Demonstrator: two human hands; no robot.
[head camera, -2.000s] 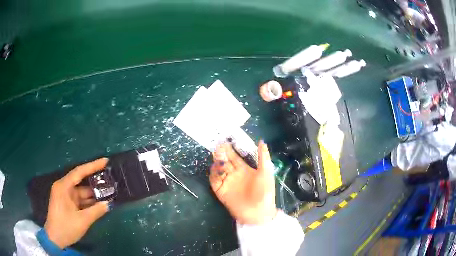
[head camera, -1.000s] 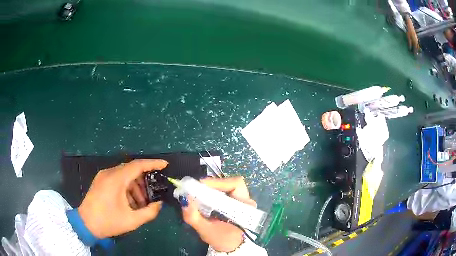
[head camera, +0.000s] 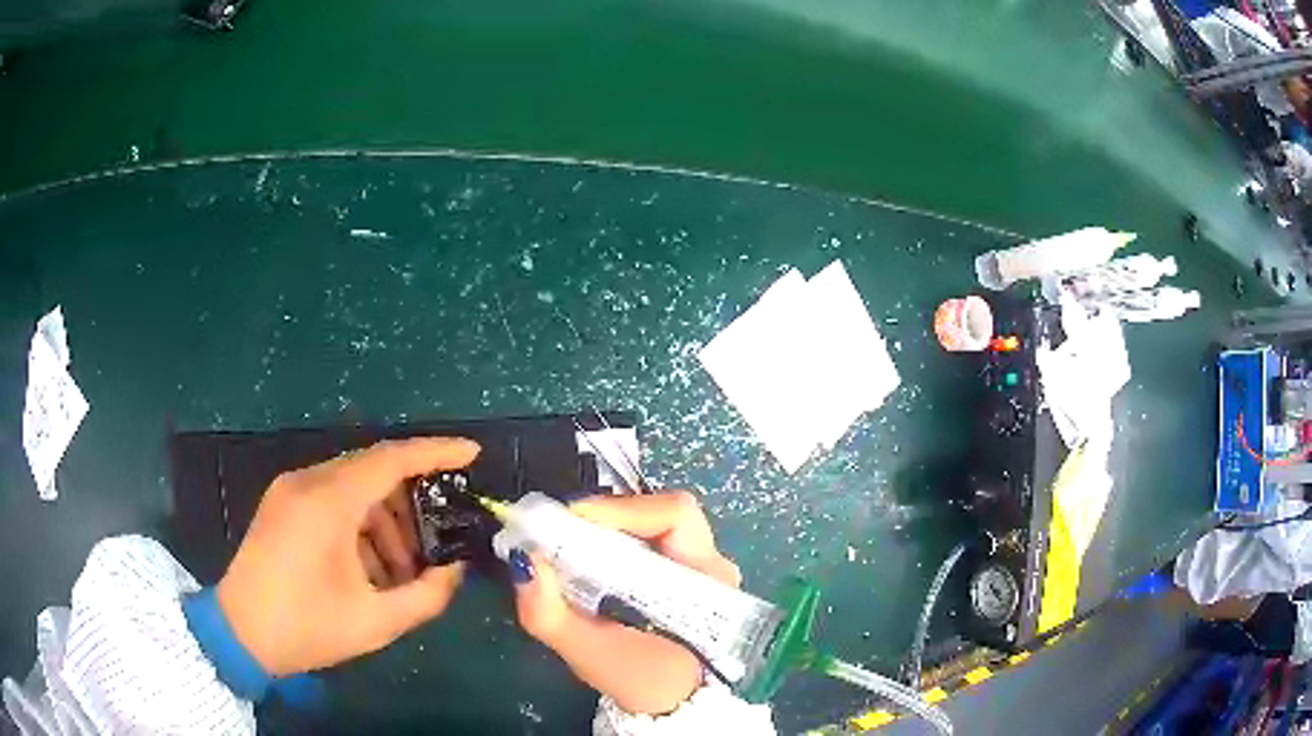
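My left hand, with a blue band at the wrist, holds a small black watch-like housing between thumb and fingers over the black pad. My right hand grips the clear-white dispensing syringe, which has a green cap and an air hose. Its yellowish needle tip points at the housing's right side; whether it touches cannot be told. Thin metal tweezers lie by the white patch at the pad's right end, partly above my right hand.
White paper sheets lie mid-bench. The black controller with lights and gauge stands right, with a small round container and spare syringes near it. Torn white paper lies far left. A small black unit is at the top left.
Two seconds ago my right hand was open beside the paper sheets; it now holds the syringe at the housing. Since one second ago the hands have barely moved; the view has shifted slightly.
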